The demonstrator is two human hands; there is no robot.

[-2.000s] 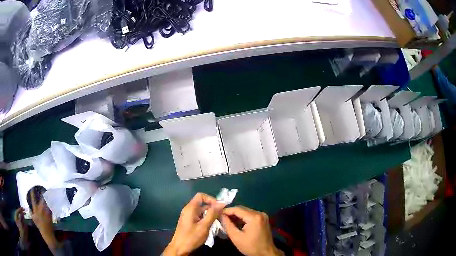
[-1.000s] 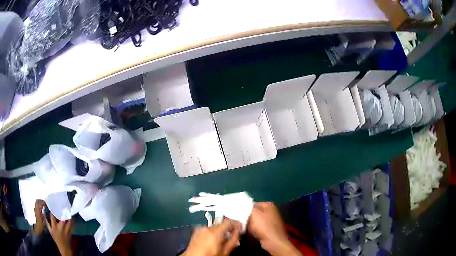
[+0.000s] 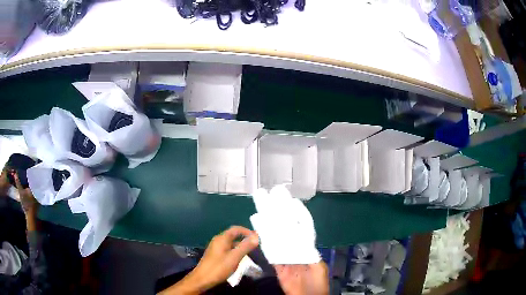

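A white glove [image 3: 286, 227] covers the fingers and palm of my right hand [image 3: 302, 278], whose bare wrist shows at the bottom. The gloved hand is raised before the cartons, apparently open. My bare left hand [image 3: 226, 252] is beside it, thumb and fingertips at the glove's left edge. A second white piece, likely another glove [image 3: 244, 269], hangs under my left hand and seems held in it. Behind, a row of open white inner boxes [image 3: 225, 164] stands on the green bench [image 3: 167, 201]; the nearer ones are empty, those at the right hold wrapped units [image 3: 420, 174].
White-wrapped round units [image 3: 130, 135] stand at left. Another person's hands [image 3: 22, 183] hold a black item at far left. A raised white shelf [image 3: 323, 34] carries black cables [image 3: 248, 11]. A floor carton of white strips [image 3: 450, 253] and a blue crate [image 3: 329, 256] are at lower right.
The glove, crumpled and then spread between my hands, now covers my right hand, which has risen towards the boxes. The view has turned. The other person now holds a black item.
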